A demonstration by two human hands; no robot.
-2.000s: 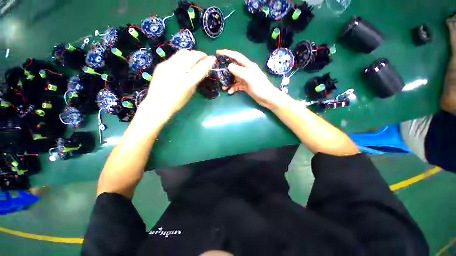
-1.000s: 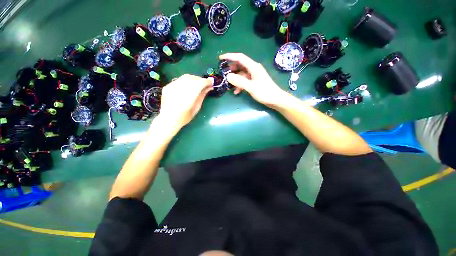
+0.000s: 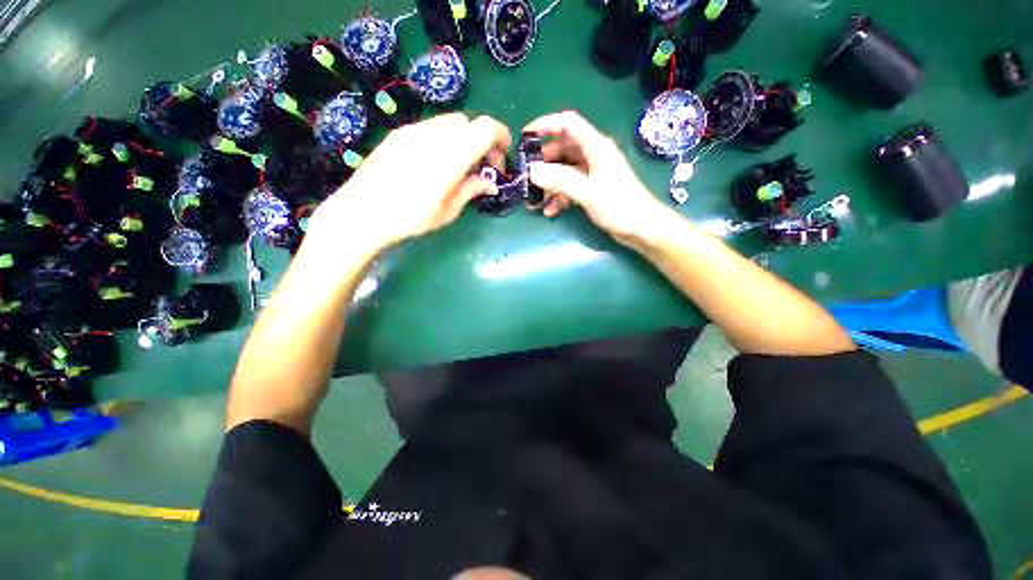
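Both bare hands are in view near the top centre, close together over the green bench. My left hand (image 3: 436, 176) holds the left side of a small dark partly assembled unit (image 3: 498, 202). My right hand (image 3: 583, 176) grips its right part, a dark round piece seen edge-on. A thin white lead (image 3: 506, 185) with a small round end runs between the fingertips. The fingers hide much of the unit, and I cannot tell how its parts are joined.
Many black bodies (image 3: 297, 170) with round circuit boards (image 3: 341, 120) lie to the left. Another group with a bright board (image 3: 672, 122) is at right. Two black sleeves (image 3: 923, 172) and a small black cap (image 3: 1005, 73) stand further right. Another person's clothed part (image 3: 983, 312) shows at the right edge.
The view has shifted slightly. Both hands stay on the dark unit; the dark round piece is now more upright at my right fingers, and my left hand covers more of the unit's left side.
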